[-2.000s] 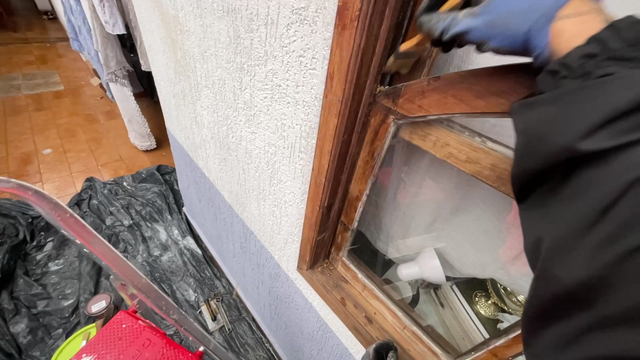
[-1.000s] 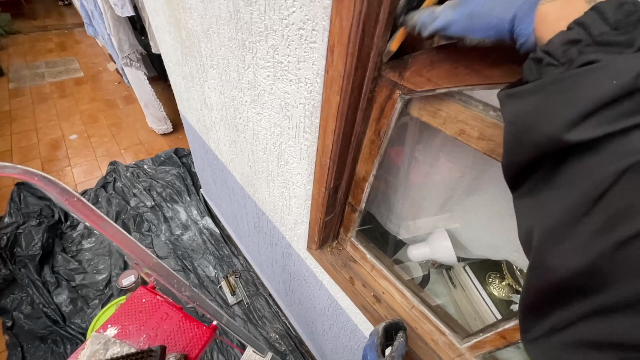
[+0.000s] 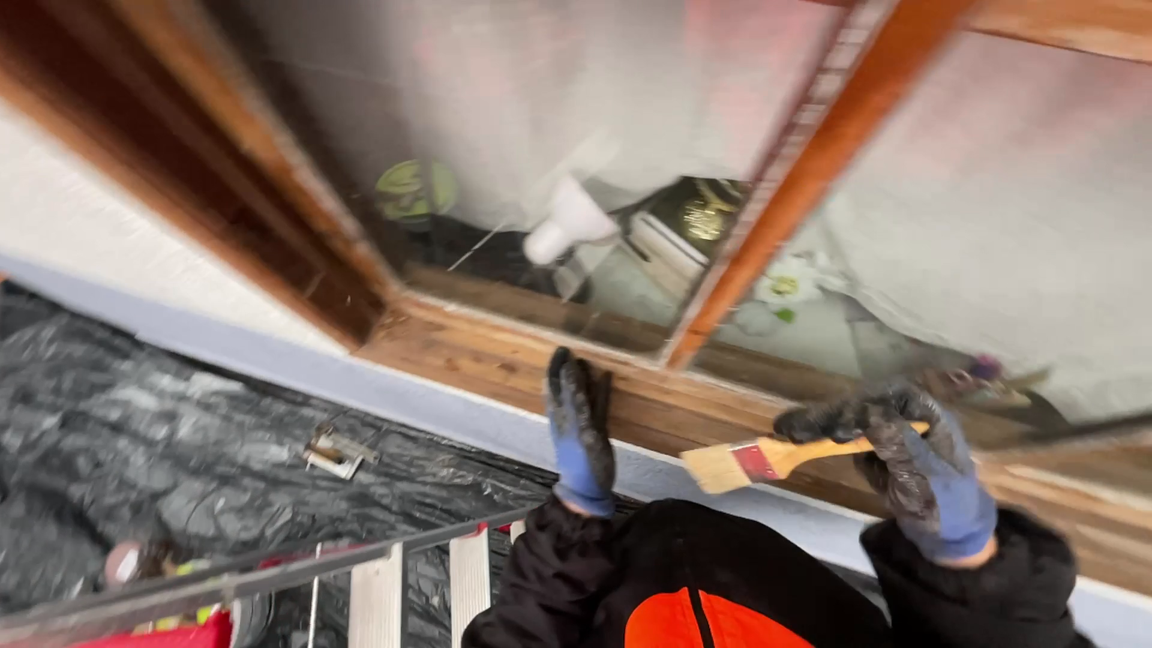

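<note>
My right hand (image 3: 931, 468), in a blue and black work glove, holds a flat paintbrush (image 3: 774, 457) by its wooden handle. The pale bristles point left, above the outer edge of the wooden windowsill (image 3: 468, 355). My left hand (image 3: 580, 432), gloved alike, rests at the sill's edge with its fingers towards the glass; nothing shows in it. A varnished wooden window bar (image 3: 792, 198) rises between the panes just beyond both hands. Behind the glass are a white lamp (image 3: 571, 220) and a pale curtain (image 3: 558, 81).
Below on the left, black plastic sheeting (image 3: 180, 450) covers the ground, with a small metal object (image 3: 340, 452) on it. A ladder's step (image 3: 376, 594) and its rail (image 3: 225, 585) stand close to my left arm. A red container (image 3: 171, 634) is at the bottom left.
The view has swung down and right along the window. My right hand has come down from the upper frame to the sill with the brush. My left hand now shows more fully at the sill.
</note>
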